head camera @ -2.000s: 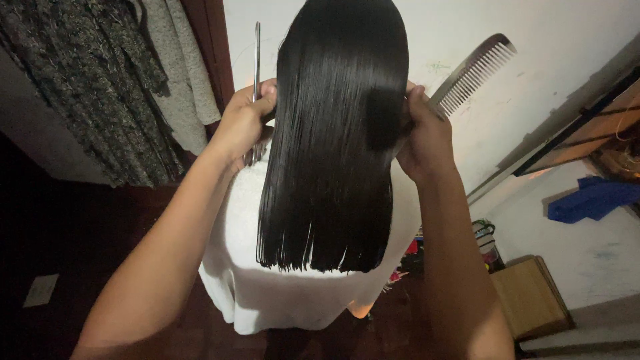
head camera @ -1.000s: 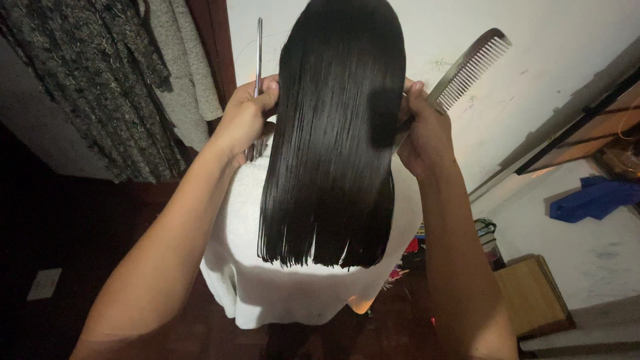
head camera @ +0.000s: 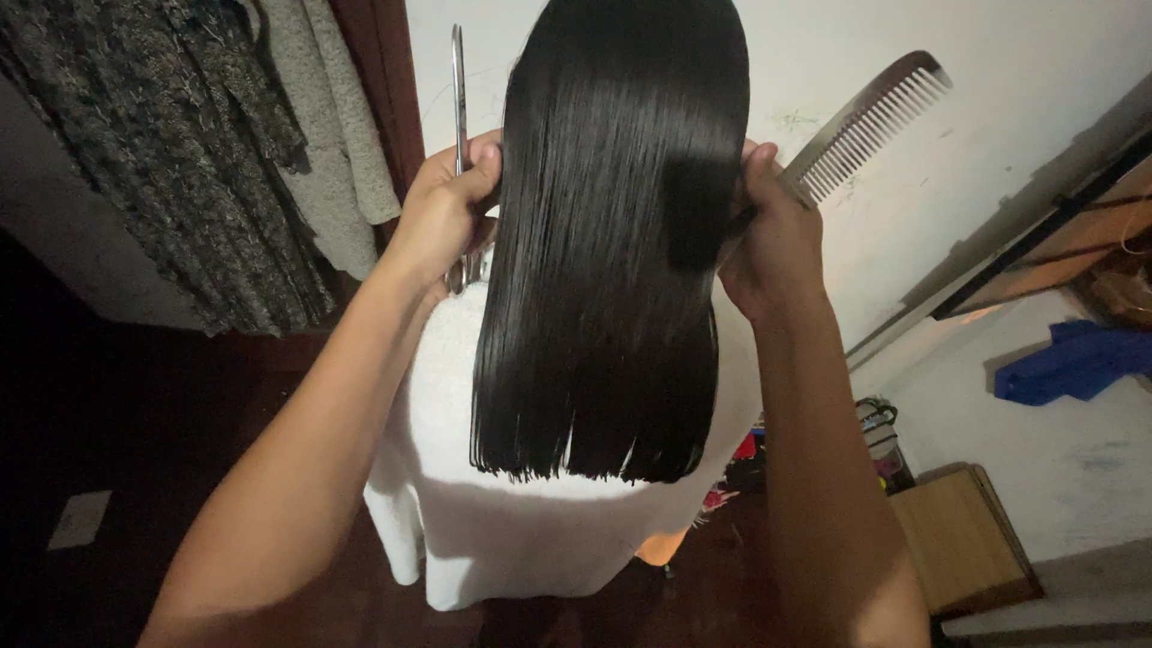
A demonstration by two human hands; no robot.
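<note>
Long, straight dark hair (head camera: pixel 612 270) hangs down a person's back over a white towel-like cape (head camera: pixel 540 540). Its lower edge is nearly level, with a few narrow gaps. At the left side of the hair, my left hand (head camera: pixel 441 207) holds metal scissors (head camera: pixel 460 99), blades pointing up and finger rings below the palm. My right hand (head camera: pixel 778 229) is at the other side of the hair, gripping a wide comb (head camera: pixel 868 121) whose teeth face down and right. The fingertips of both hands are partly hidden behind the hair.
Patterned dark cloth (head camera: pixel 153 162) and a light fleecy garment (head camera: pixel 333 135) hang at the left. A pale wall stands ahead. To the right are a blue cloth (head camera: pixel 1071 364), a wooden board or box (head camera: pixel 967 540) and a dark-framed object. A pale rectangle (head camera: pixel 79 520) lies on the dark floor.
</note>
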